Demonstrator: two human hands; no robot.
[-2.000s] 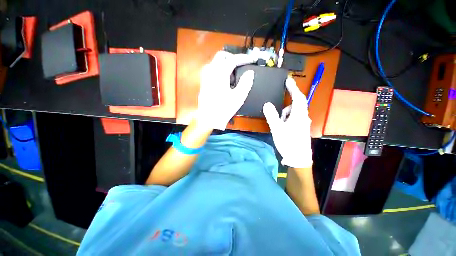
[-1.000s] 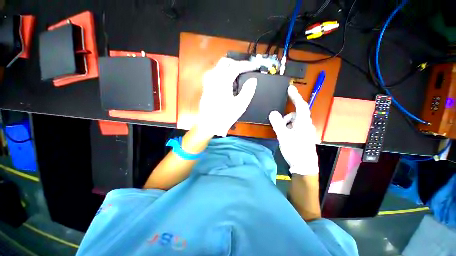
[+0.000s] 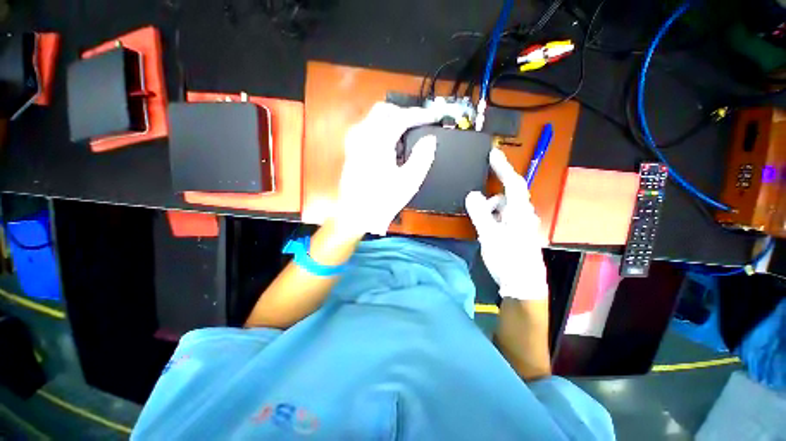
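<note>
A flat black set-top box lies on the orange-brown work board, its far edge against the silvery plugs of the connector jig. My left hand, in a white glove, grips the box at its left side, thumb on top and fingers reaching along the far edge by the plugs. My right hand, also white-gloved, is at the box's right edge, with its forefinger along the side and thumb near the near right corner. Whether the box's ports are fully joined to the plugs is hidden.
Black boxes on salmon foam pads stand left, the nearest box beside the board. A blue pen lies on the board's right. Right of it are a bare foam pad, a remote control, RCA plugs, blue cable and orange test box.
Since two seconds ago, my right hand has shifted slightly down along the box's right edge. My left hand keeps its hold. The whole view has shifted a little.
</note>
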